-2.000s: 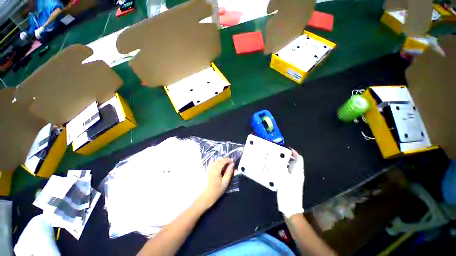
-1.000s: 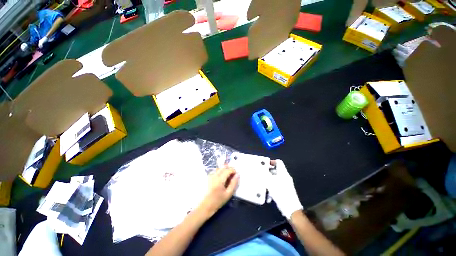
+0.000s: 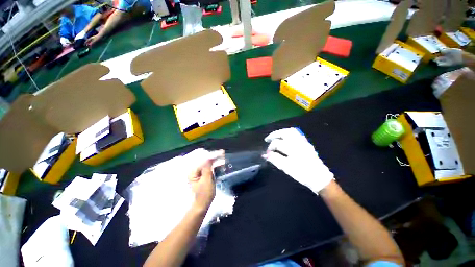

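Note:
The mounting plate [image 3: 238, 174] is in a clear poly bag and looks grey, tilted and blurred, a little above the black mat. My bare left hand [image 3: 204, 176] grips its left end. My right hand [image 3: 291, 156], in a white glove, pinches the bag's right edge with its fingertips. A stack of poly bags [image 3: 161, 206] lies under and left of my left forearm. The blue tape dispenser is mostly hidden behind my right glove; only a bit of blue shows.
Yellow boxes with raised brown flaps stand along the green conveyor [image 3: 250, 104]. An open yellow box [image 3: 435, 148] and green roll [image 3: 388, 133] are at the right. Leaflets [image 3: 91, 201] lie left. Red pads [image 3: 259, 67] lie between boxes. Other people's hands show at far left and far right.
The plate has gone from flat and white to bagged, grey and tilted. My right hand has moved up and over the tape dispenser. A gloved hand has appeared at far right.

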